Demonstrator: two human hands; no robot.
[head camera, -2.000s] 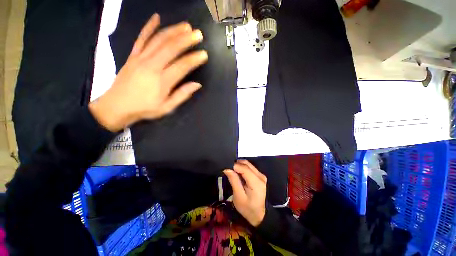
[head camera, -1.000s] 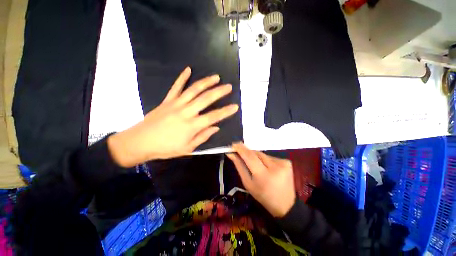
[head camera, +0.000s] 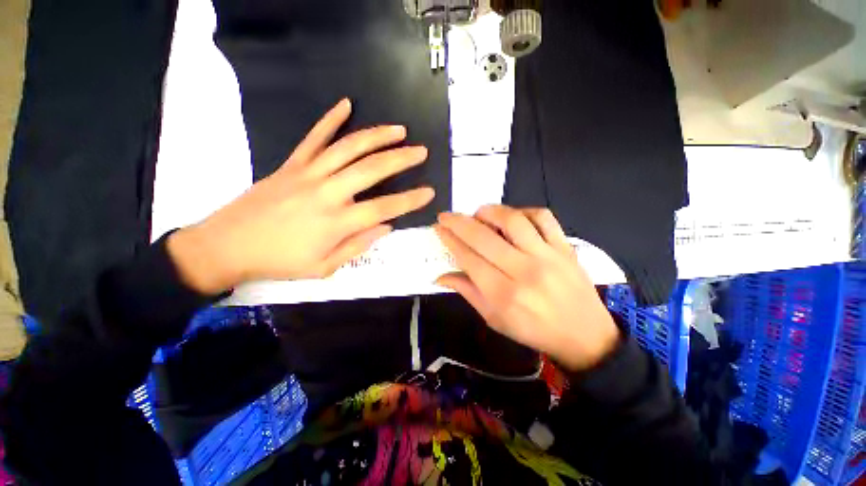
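Observation:
The black cut panel (head camera: 332, 66) lies on the white table, its right edge running up to the presser foot (head camera: 436, 47). My left hand (head camera: 309, 204) lies flat on the panel's lower part with fingers spread. My right hand (head camera: 527, 275) is at the panel's lower right corner, fingertips touching the cloth edge; whether they pinch it is hidden. The machine head is cut off by the top edge, with its round knurled dial (head camera: 520, 32) showing.
Black cut pieces (head camera: 598, 133) lie right of the needle. A long black stack (head camera: 85, 123) lies far left beside cardboard (head camera: 11, 95). Blue crates (head camera: 783, 351) stand at the right, another blue crate (head camera: 252, 432) at lower left. Printed ruler marks (head camera: 750, 229) run near the table edge.
The panel has moved up toward the machine, its lower edge now farther from the table edge. Both hands have moved with it; my right hand has come up from the table edge onto the table.

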